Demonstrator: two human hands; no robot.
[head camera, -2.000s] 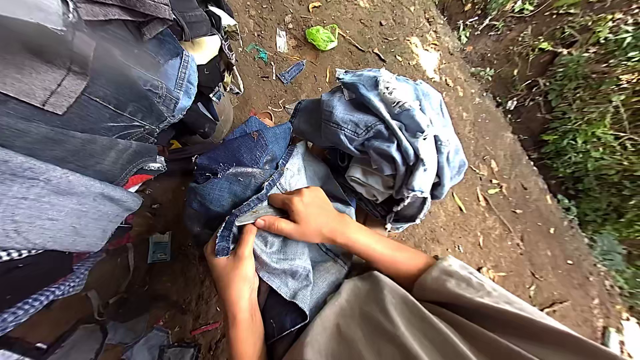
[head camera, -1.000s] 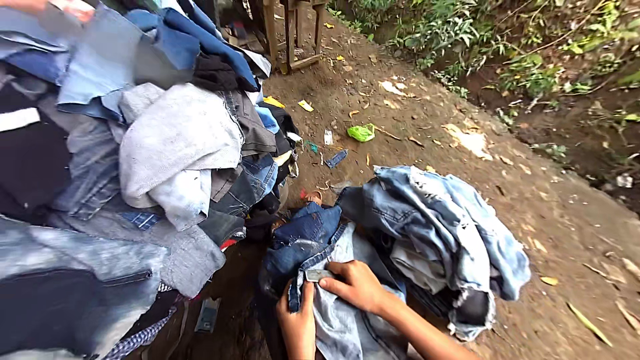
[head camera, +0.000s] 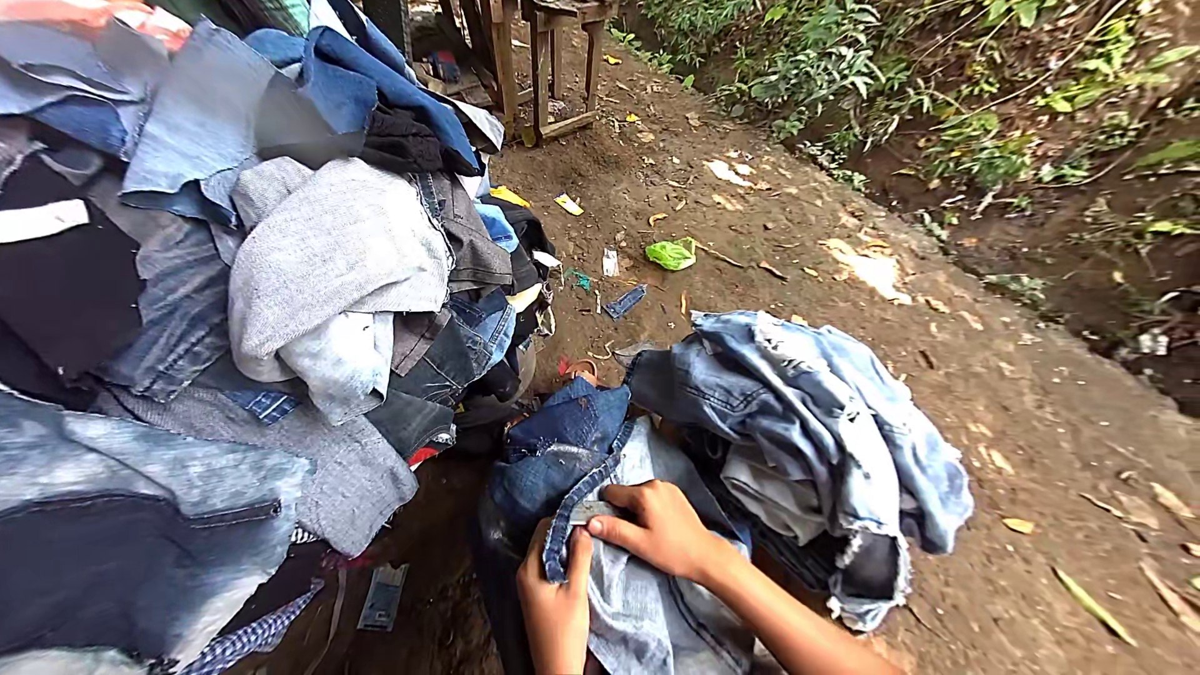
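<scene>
My left hand (head camera: 555, 591) grips the lower end of a dark denim seam strip (head camera: 583, 487), part of the blue denim garment lying below me. Between the thumb and fingers of my right hand (head camera: 656, 530) is a small flat greyish piece (head camera: 592, 512), held against that strip; whether it is a blade or cloth I cannot tell. Pale inner denim (head camera: 633, 581) spreads under both hands. Right beside it lies a bundle of light-blue ripped jeans (head camera: 806, 403) with frayed edges.
A large heap of denim pieces (head camera: 337, 253) fills the left side. A wooden stand (head camera: 562, 66) is at the back. On the dirt ground lie a green plastic bag (head camera: 671, 253), a denim scrap (head camera: 625, 301) and a small packet (head camera: 382, 597). Plants (head camera: 825, 66) edge the right.
The view has swung toward the heap and the wooden stand. Both hands stay on the denim seam; the right hand keeps the flat greyish piece.
</scene>
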